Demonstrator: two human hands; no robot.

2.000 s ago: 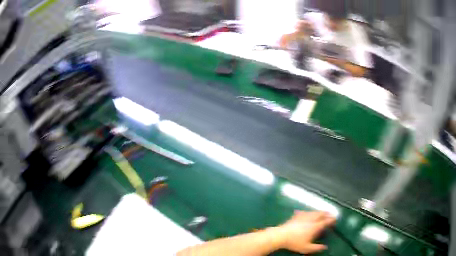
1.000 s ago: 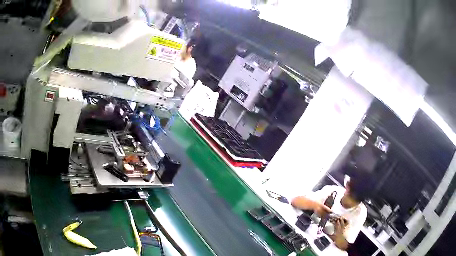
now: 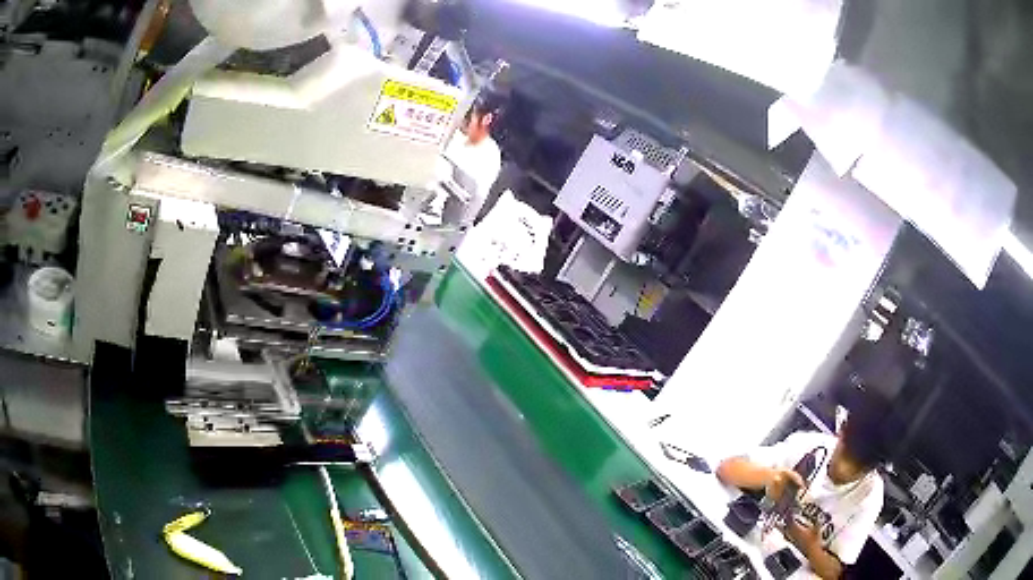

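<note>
Neither of my hands is in view. The grey-white machine [image 3: 317,130] with a yellow warning label stands at the left. Under its head, a dark fixture [image 3: 289,266] shows beside looped blue tubes [image 3: 380,306]. A metal slide part [image 3: 244,397] sticks out at its front. A yellow item [image 3: 202,546] lies on the green bench [image 3: 130,470] in front of the machine. A pale curved tube or cable [image 3: 338,527] runs down the bench beside some dark wires [image 3: 374,538].
A dark conveyor belt [image 3: 453,419] runs diagonally to the right of the machine. Beyond it are black trays [image 3: 674,521] and a black stack on a red base [image 3: 578,323]. A person [image 3: 810,499] sits opposite, holding something dark. Another person [image 3: 476,147] is behind the machine.
The bare arm and the large white sheet seen earlier have left the view as it turned up and left. The machine's front plate with its fixture has moved back under the head.
</note>
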